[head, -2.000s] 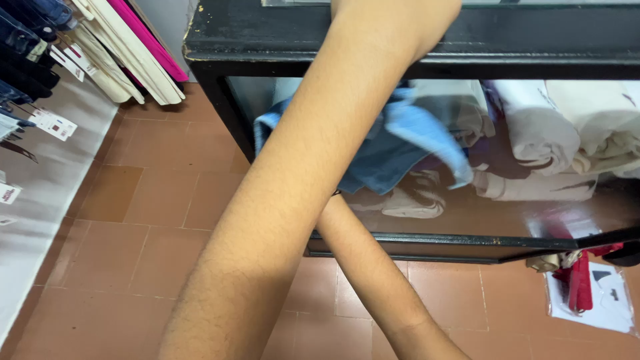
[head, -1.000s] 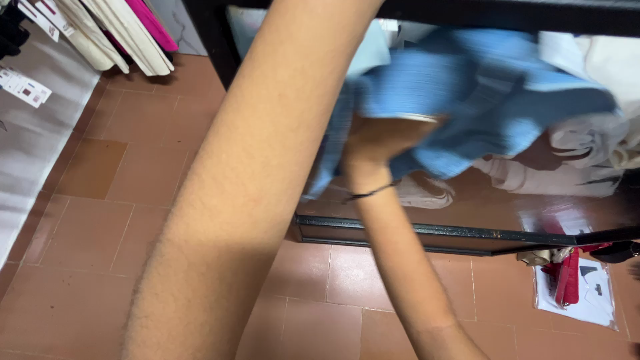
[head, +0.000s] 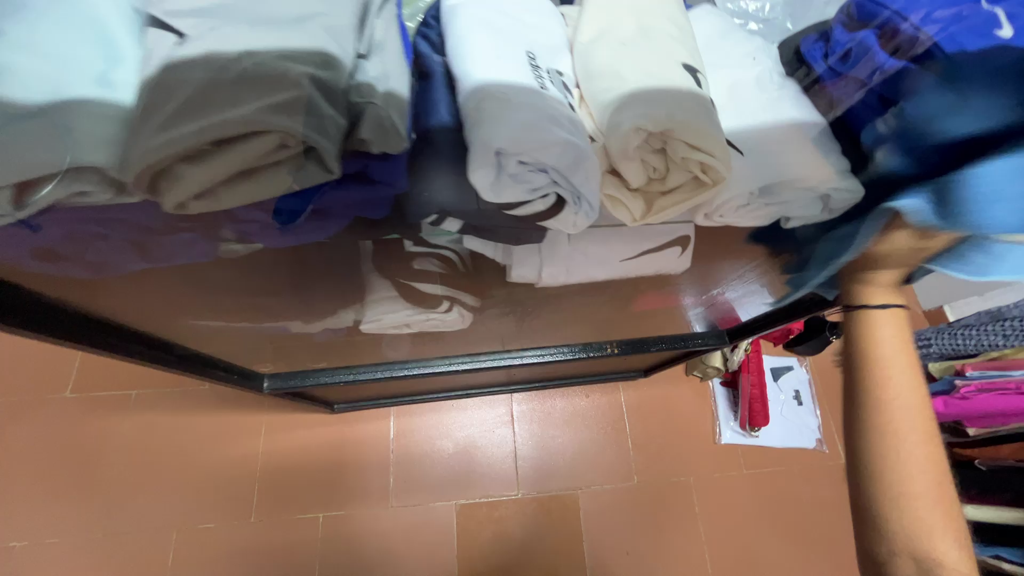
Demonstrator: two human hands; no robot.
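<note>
At the right edge, my right hand (head: 900, 244), with a thin black band at its wrist, grips a light-blue garment (head: 980, 192), denim by its look. Both are blurred, and the cloth runs out of the frame. Darker blue fabric lies just above and beside it. My left hand is not in view. To the left of the garment, behind the glass of a black-framed display case (head: 496, 364), are rolled white shirts (head: 528, 160), a cream rolled shirt (head: 660, 160) and a grey-brown rolled one (head: 240, 152).
Below the rolls, a folded white garment (head: 600, 256) with a dark swoosh lies inside the case. On the tiled floor (head: 448, 456) a red strap-like item (head: 754, 388) rests on a plastic-wrapped white shirt (head: 788, 416). Stacked colourful clothes (head: 980, 400) stand at the far right.
My right hand has moved right along the case with the blue garment. My left arm, across the view before, has gone out of it. The view has swung to the right.
</note>
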